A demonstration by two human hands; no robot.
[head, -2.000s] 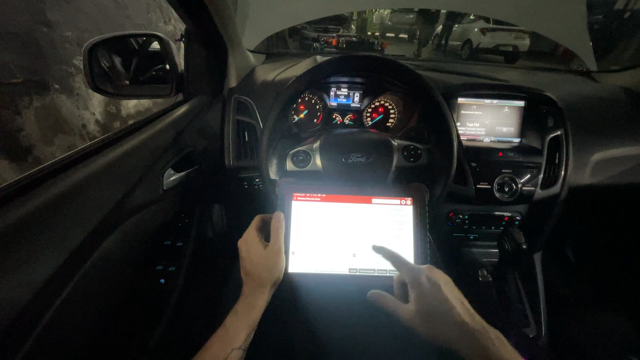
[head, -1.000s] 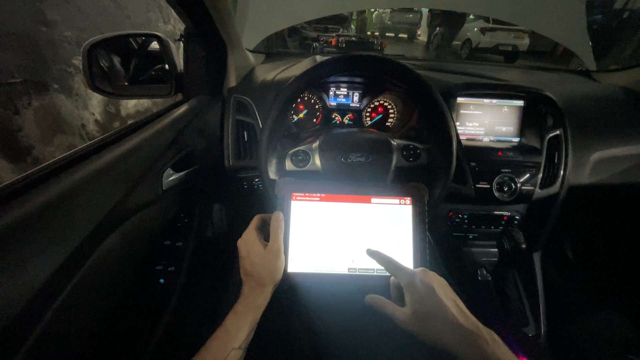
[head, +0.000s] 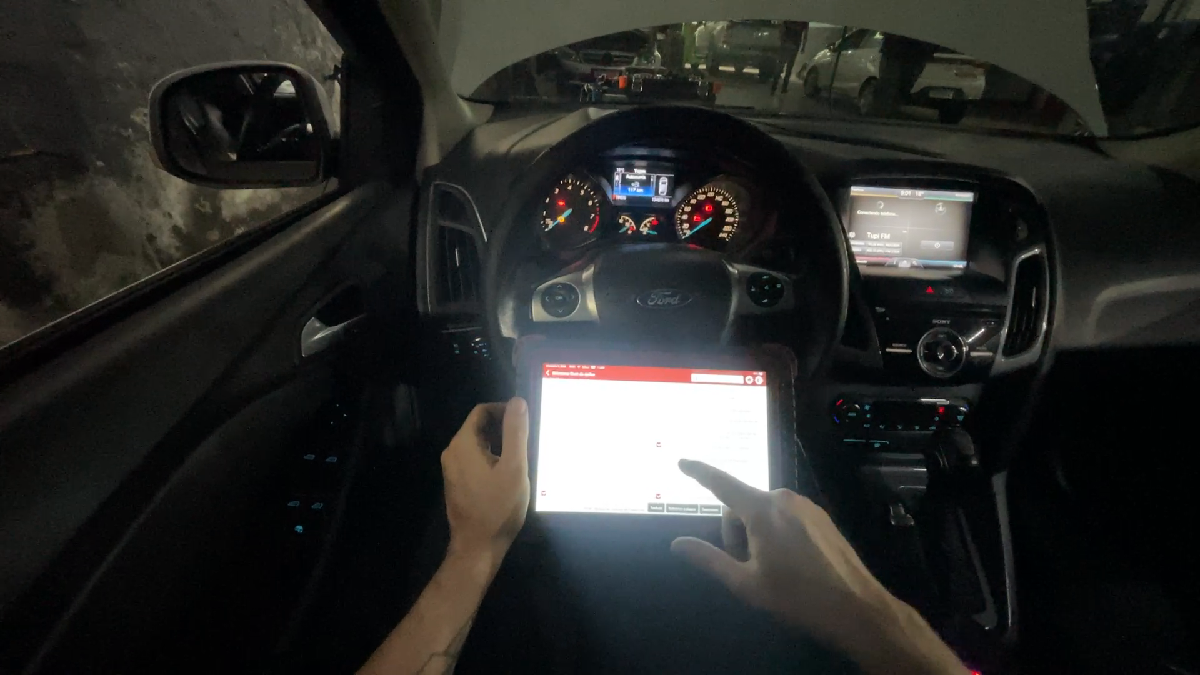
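A tablet (head: pixel 609 431) in a dark case, its screen bright white with a red bar along the top, stands below the hub of a Ford steering wheel (head: pixel 661 300). My left hand (head: pixel 487 478) grips the tablet's left edge, thumb on the frame. Over the lower right of the screen is my right hand (head: pixel 778 544), index finger extended and thumb apart, holding nothing; whether the fingertip touches the glass cannot be told. Small marks and dark buttons show on the screen.
Behind the wheel glows the instrument cluster (head: pixel 637 202). A lit centre display (head: pixel 909 225) and the gear lever (head: pixel 952 450) are to the right. The driver's door (head: pixel 216 394) is at left. Beyond the windscreen, a raised bonnet (head: pixel 769 28) hangs over parked cars and standing people.
The tablet's page looked blank a second ago and now bears small marks. My right index finger has shifted slightly over the screen; my left hand keeps its hold.
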